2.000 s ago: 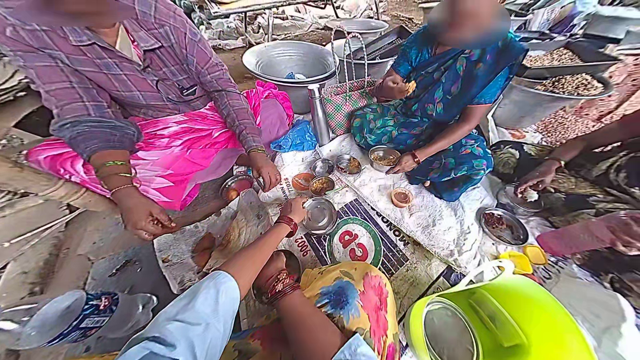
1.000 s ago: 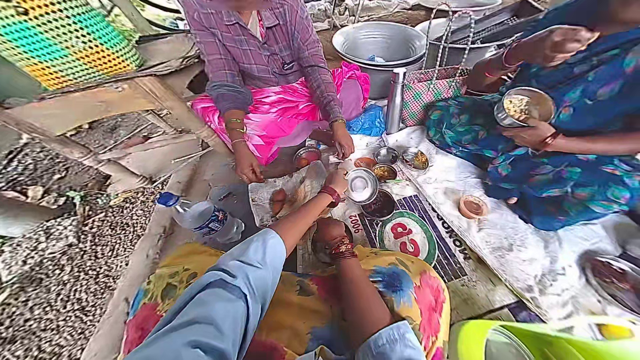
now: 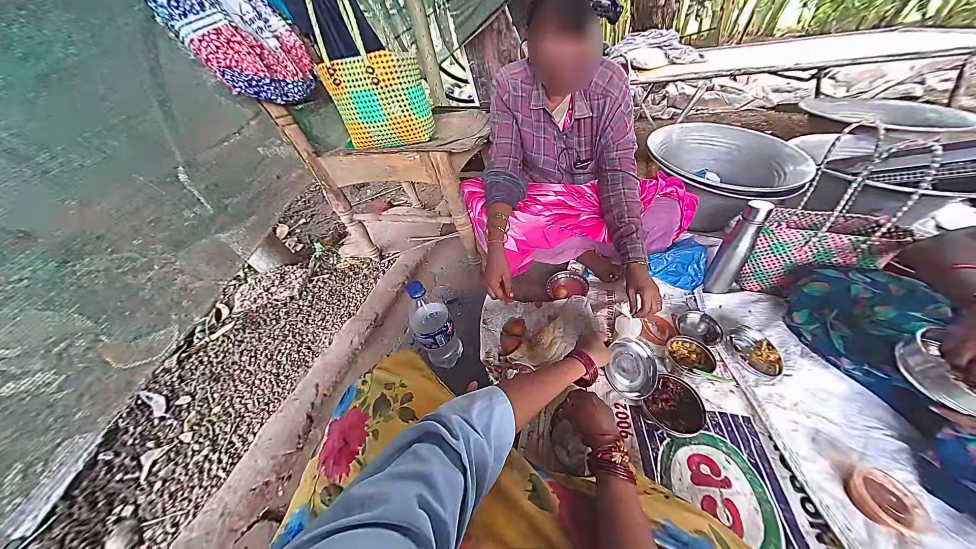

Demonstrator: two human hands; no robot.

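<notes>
My left hand (image 3: 593, 347) reaches beyond my lap, between a pale crumpled sheet (image 3: 555, 335) and a round steel dish or lid (image 3: 631, 367); its fingers are partly hidden. Closer to my lap, my right hand (image 3: 585, 418) is bent over a blurred container, its fingers hard to see. A steel bowl of dark food (image 3: 675, 404) lies right of my right hand. Beyond it are a steel bowl of yellow food (image 3: 689, 354) and another steel dish with yellow food (image 3: 756, 351). Brown rounded items (image 3: 513, 334) rest on the spread paper at the left.
A plastic water bottle (image 3: 435, 328) stands left of the paper. Opposite sits a person in a checked shirt (image 3: 564, 130), both hands low over the paper's far edge. Another person's steel dish (image 3: 942, 374) is at the right. A steel flask (image 3: 738, 248) stands by a woven bag (image 3: 823, 248).
The view has swung left. The round steel dish has come to rest partly against the dark food bowl. The person at the right has lowered the bowl that was held up one second ago.
</notes>
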